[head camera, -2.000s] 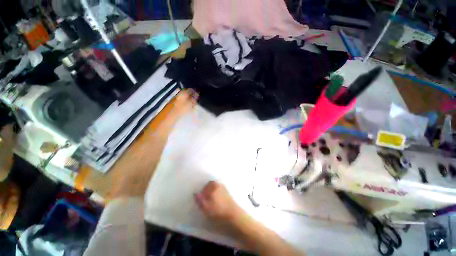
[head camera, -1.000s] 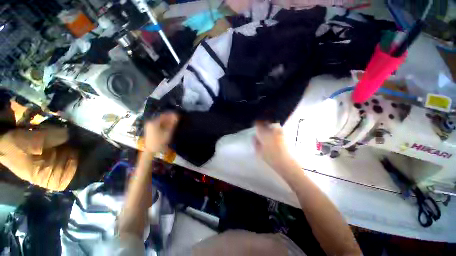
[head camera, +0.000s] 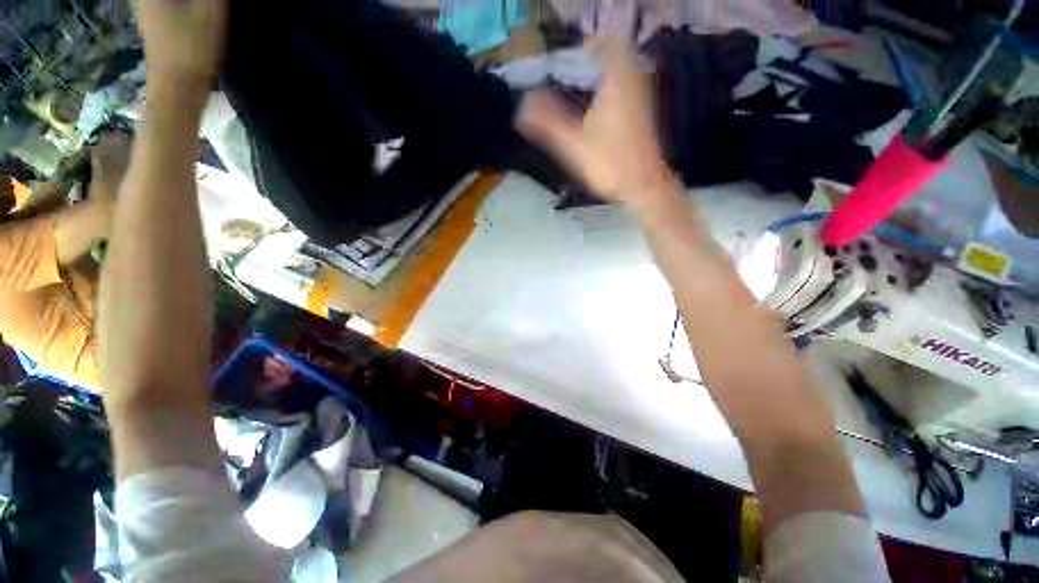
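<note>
A large black garment piece (head camera: 353, 108) is lifted at the upper left, over the stacked striped panels (head camera: 393, 245). My left hand (head camera: 182, 34) is at the top edge, closed on the black cloth's upper left corner; its fingers are partly cut off and blurred. My right hand (head camera: 598, 131) is at the upper middle with thumb and fingers apart, beside the cloth and holding nothing visible. The white sewing machine (head camera: 900, 330) with HIKARI lettering stands at the right; my right forearm partly hides its needle area.
Black and grey cloth (head camera: 786, 114) is heaped behind the table (head camera: 547, 302). Black-handled scissors (head camera: 934, 478) lie under the machine arm. A pink holder (head camera: 883, 191) stands above the machine head. A person's orange sleeve (head camera: 46, 285) is at left. Pale cloth (head camera: 302, 484) lies below the table.
My left hand has risen to the upper left with the black cloth, uncovering the striped stack and orange edge. My right hand has moved up and opened, letting the cloth go.
</note>
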